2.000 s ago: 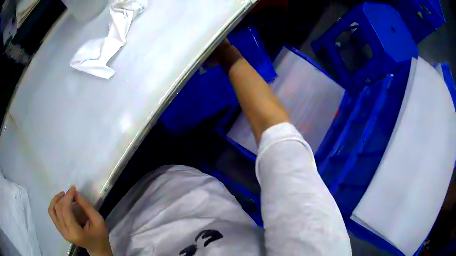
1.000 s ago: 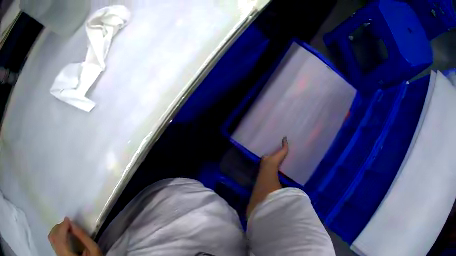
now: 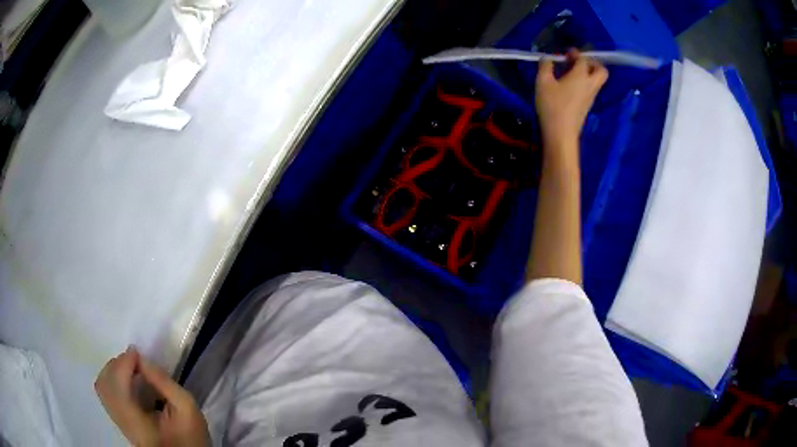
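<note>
My right hand [image 3: 570, 96] pinches the edge of a stiff white divider sheet [image 3: 489, 56], seen almost edge-on above the far end of a blue crate [image 3: 406, 246]. The crate stands below and right of the bench. In it lie several black power banks [image 3: 441, 188] with orange-red carry straps [image 3: 423, 166]. My left hand [image 3: 150, 403] rests at the bench's near edge, fingers curled with a gap to the thumb. I see nothing held in it.
The white bench [image 3: 131, 227] bears a crumpled white cloth [image 3: 157, 92] and a white pile [image 3: 26, 397] at left. Right of the crate are more blue crates, one topped by a large white sheet [image 3: 699, 218]. A blue stool [image 3: 634, 30] stands behind. Orange straps show at bottom right.
The divider sheet that covered the crate is now lifted towards its far side in my right hand, exposing the black power banks. My left hand stays near the bench edge.
</note>
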